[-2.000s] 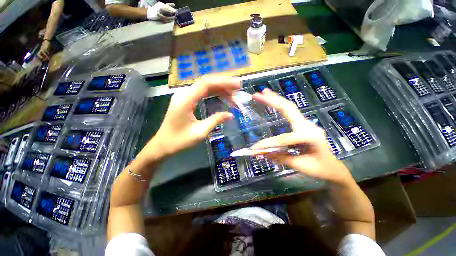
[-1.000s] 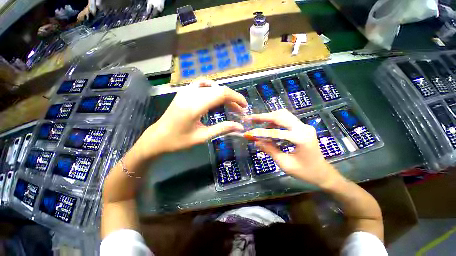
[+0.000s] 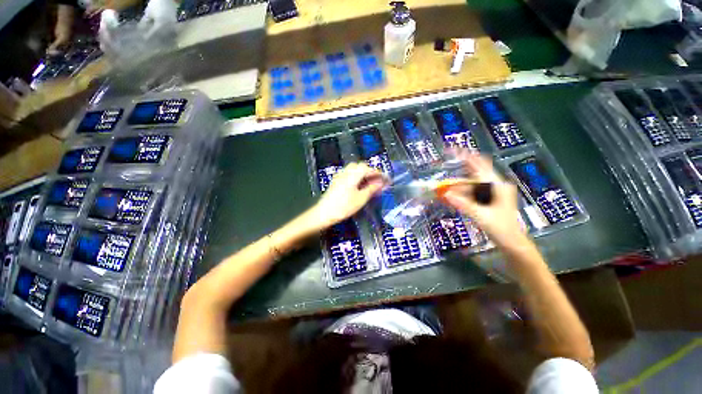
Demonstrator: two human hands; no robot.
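Note:
A clear plastic tray [image 3: 469, 245] holds black keypad phones in two rows; most screens show blue, but the upper left phone [image 3: 329, 159] has a dark screen. My left hand [image 3: 348, 194] is over the tray's left part, its fingertips closed on the edge of a clear film [image 3: 400, 202]. My right hand [image 3: 486, 198] is over the tray's right middle, holding a pen-like tool [image 3: 440, 188] with an orange part and dark end, its light tip at the film. The film is blurred; whether my right fingers also hold it, I cannot tell.
A tan board [image 3: 339, 35] beyond the tray bears a sheet with blue marks [image 3: 327, 78], a white bottle [image 3: 399, 37] and a small white-orange item [image 3: 461, 54]. Tray stacks stand at left [image 3: 165, 165] and right [image 3: 616, 165]. Another person's gloved hands [image 3: 138, 35] are at upper left.
My hands have moved apart, and the clear film now shows spread between them. The tool's orange part shows more clearly. The upper left phone is now uncovered by my left hand.

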